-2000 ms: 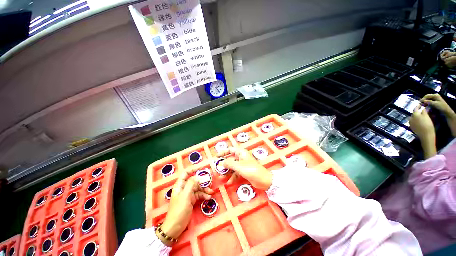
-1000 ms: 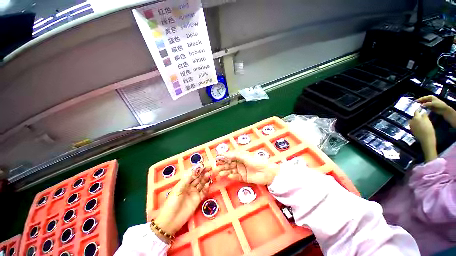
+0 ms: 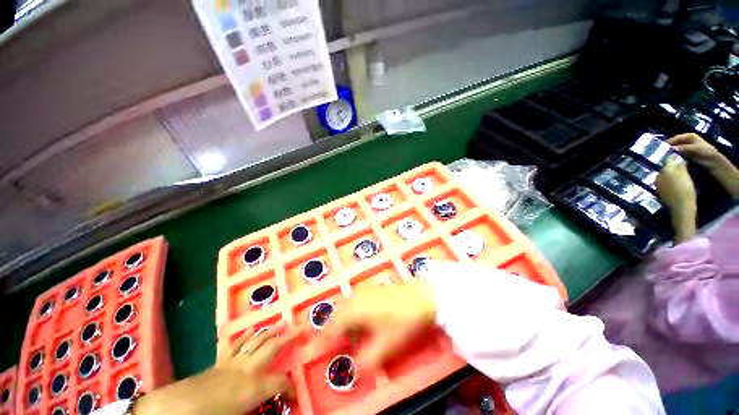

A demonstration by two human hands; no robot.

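Observation:
The coral-orange large-pocket foam tray (image 3: 292,217) lies under my hands. It holds round watch heads with silver rims, some black-faced, some white or silver. A watch head with a reddish lit face (image 3: 341,372) sits in a pocket between my hands, and another dark one (image 3: 322,313) sits above it. My left hand (image 3: 247,361) is low over the tray's near left pockets, a red-lit watch head (image 3: 273,404) beside it. My right hand (image 3: 393,320) is blurred over the middle pockets. Whether either hand holds anything is hidden or blurred.
A second coral-orange tray (image 3: 151,324) with dark round faces is at left. A crumpled clear bag (image 3: 506,188) touches the working tray's far right corner. At right a neighbouring worker's hands (image 3: 679,182) are over black trays (image 3: 559,193). A colour-name chart (image 3: 271,61) hangs at the back.
My hands were close together above the tray's middle. Now they are apart and lower, my left nearer the tray's near left, my right blurred. The view has tilted down.

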